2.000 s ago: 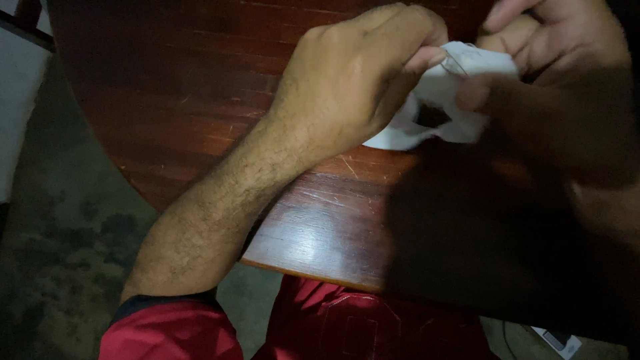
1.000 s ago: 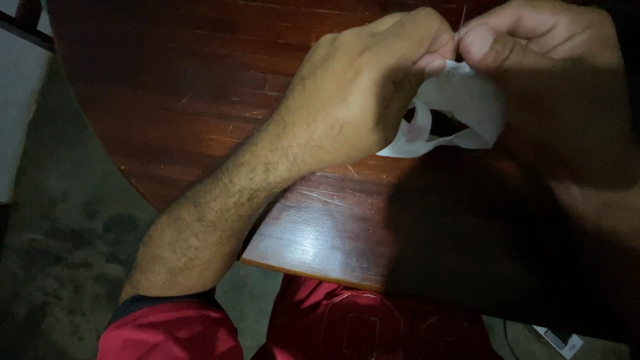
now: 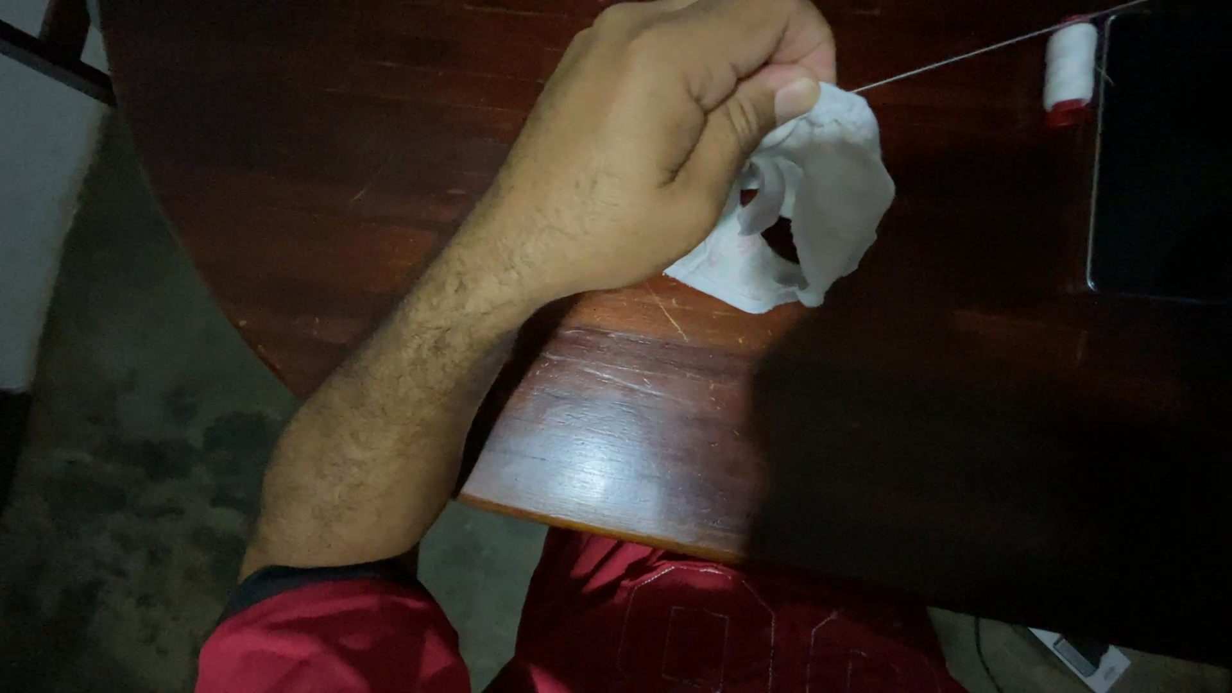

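My left hand (image 3: 693, 125) pinches the upper edge of a small white fabric piece (image 3: 837, 192) between thumb and fingers. The fabric has an opening through which the dark table shows, and it hangs just over the wooden table. A taut white thread (image 3: 953, 60) runs from the fabric at my fingertips to the upper right, out of view. My right hand is outside the frame. At the upper right, a spool of white thread (image 3: 1070, 65) with red ends is beside a dark flat device with a glossy face (image 3: 1165, 164).
The dark wooden table (image 3: 616, 423) has a curved left edge and a front edge above my red-clad lap (image 3: 693, 616). Below, on the floor at lower right, lie a white object (image 3: 1078, 659) and a dark cable. A dark frame part stands at upper left.
My right hand, at the fabric beside my left in the earlier frames, has left the view. The thread is now stretched to the upper right, and the spool and dark device are uncovered.
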